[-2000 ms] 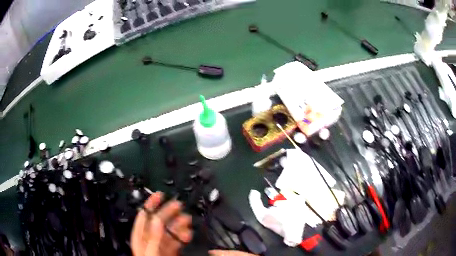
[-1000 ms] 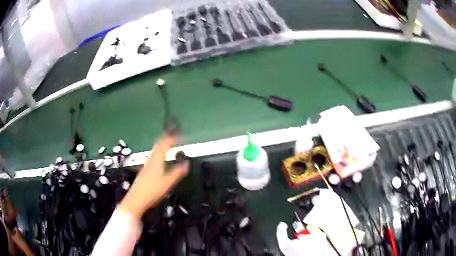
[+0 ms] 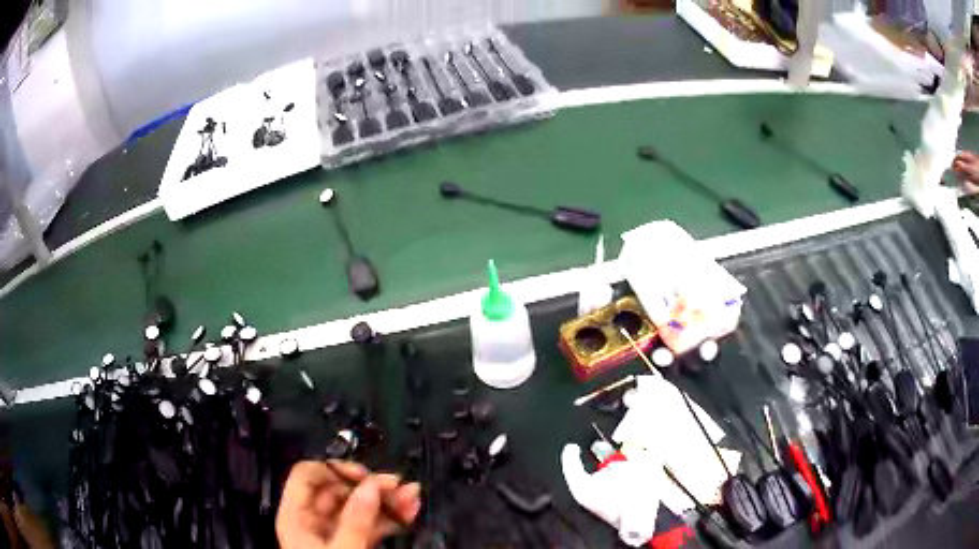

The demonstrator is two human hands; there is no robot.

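Note:
My left hand (image 3: pixel 346 506) is at the bottom, left of centre, with fingers curled and thumb and fingertips close together. A thin dark line, which looks like the stem of a stemmed unit (image 3: pixel 365 474), runs between the fingers; its ends are hard to make out. My right hand is not in view. A dense pile of black stemmed units with white round heads (image 3: pixel 177 450) lies left of my left hand. More dark units (image 3: pixel 462 450) lie to its right. A unit with a white head (image 3: pixel 362 277) lies on the green belt beyond it.
A green-nozzled bottle (image 3: pixel 502 349), a two-hole tin (image 3: pixel 603 338), a carton (image 3: pixel 687 284) and a white cloth (image 3: pixel 617 493) stand or lie right of centre. The right tray (image 3: pixel 859 252) holds units. Beyond the belt are a sheet (image 3: pixel 242 129) and blister tray (image 3: pixel 429 91). Another person's hand shows far right.
My left hand has drawn back from the belt to the bench, and its fingers have closed in. The white-headed unit that was by its fingertips now lies free on the belt. The view has shifted.

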